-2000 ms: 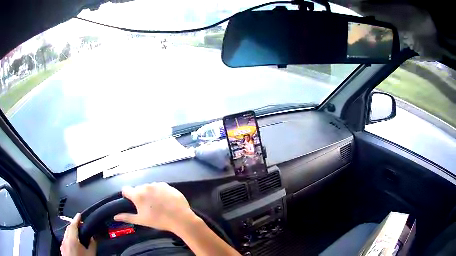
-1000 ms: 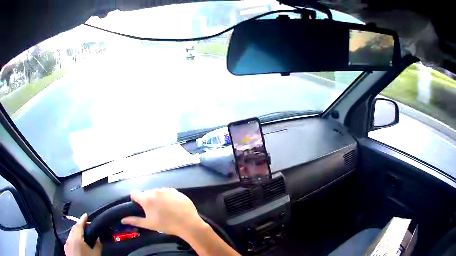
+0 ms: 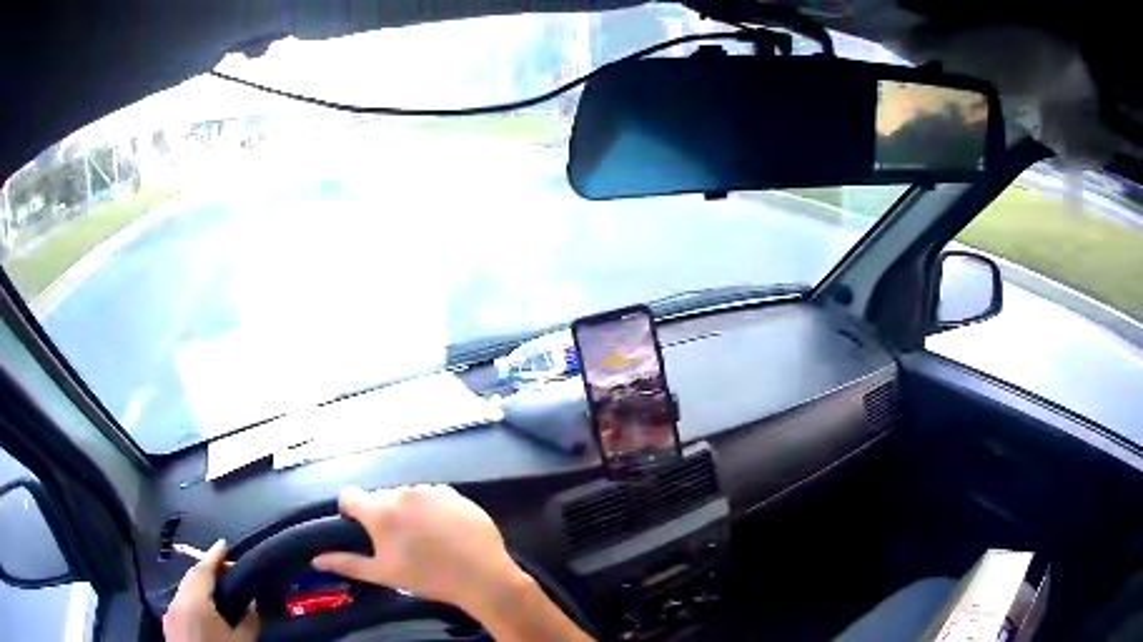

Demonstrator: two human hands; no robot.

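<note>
The black steering wheel [image 3: 282, 547] is low at the left, its lower part cut off by the picture's edge. My right hand [image 3: 426, 542] is closed over the top of the rim, thumb on the near side. My left hand [image 3: 204, 606] grips the rim's left side and is partly cut off at the bottom. A thin pale stick, perhaps a cigarette [image 3: 191, 552], shows by the left fingers. A red display [image 3: 318, 603] glows behind the wheel. The smartphone [image 3: 629, 391] stands upright at the centre above the air vents, its screen lit; neither hand touches it.
Papers [image 3: 382, 419] lie on the left dashboard. A clear and blue bottle [image 3: 537, 360] and a grey lump [image 3: 549, 416] lie beside the phone. The rear-view mirror [image 3: 727, 129] hangs above. A carton [image 3: 990, 605] is low right. The road curves ahead, with grass at its sides.
The road view outside has shifted, and the small dark figure on the road ahead no longer shows. The phone picture has changed since the earliest frame. Both hands stay on the wheel.
</note>
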